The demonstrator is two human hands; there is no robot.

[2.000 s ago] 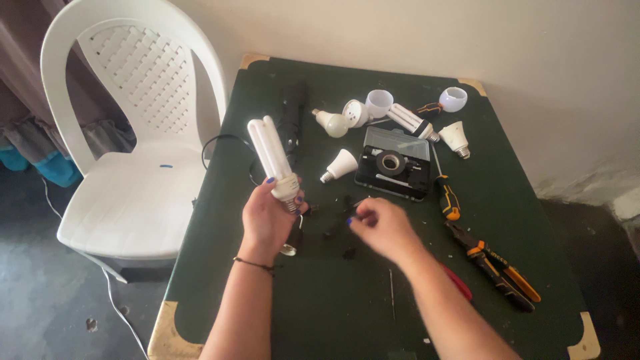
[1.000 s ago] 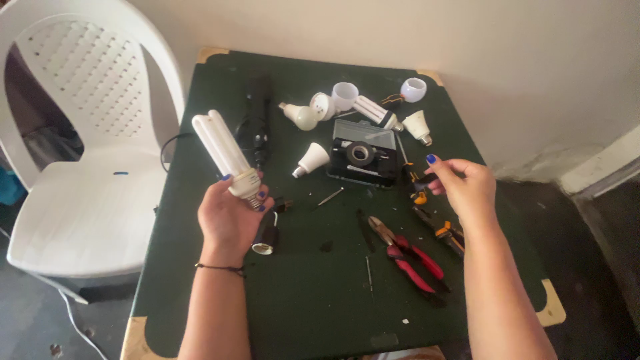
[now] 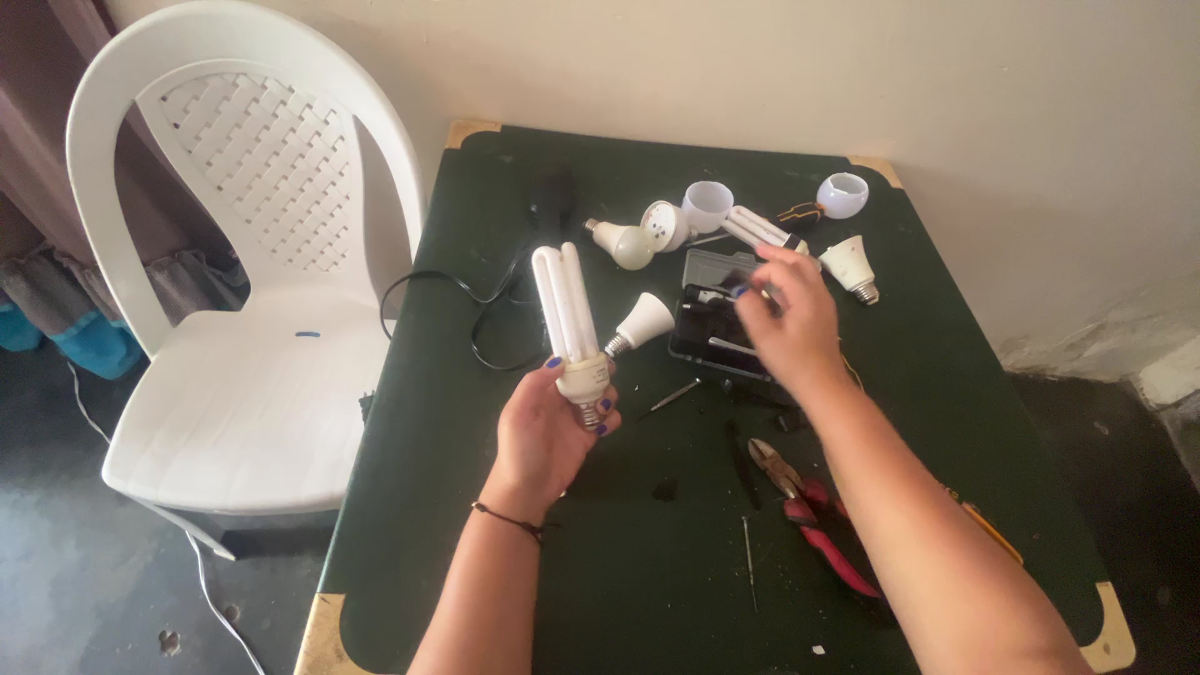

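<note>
My left hand [image 3: 553, 422] holds a compact fluorescent bulb [image 3: 568, 314] by its base, tubes up and screw cap down. Over a small open black case [image 3: 698, 323] with a clear lid is my right hand [image 3: 792, 314], blurred, its thumb and fingers bent; whether something sits between them cannot be told. A white LED bulb [image 3: 645, 321] lies between the held bulb and the case. Diagonal cutting pliers [image 3: 797, 502] with red handles and a thin metal tool [image 3: 749, 562] lie below. A small screwdriver [image 3: 675, 396] rests left of the pliers.
Toward the back of the green table [image 3: 619, 572] are a round bulb [image 3: 623, 246], an opened bulb base [image 3: 666, 226], two white bulb covers [image 3: 708, 206], another fluorescent bulb [image 3: 764, 232] and an LED bulb [image 3: 851, 267]. A black cable [image 3: 450, 274] crosses the left edge, beside a white plastic chair [image 3: 248, 403].
My right hand has moved from the table's right side to over the black case. The roll seen on the case is now not visible. My left hand still holds the fluorescent bulb.
</note>
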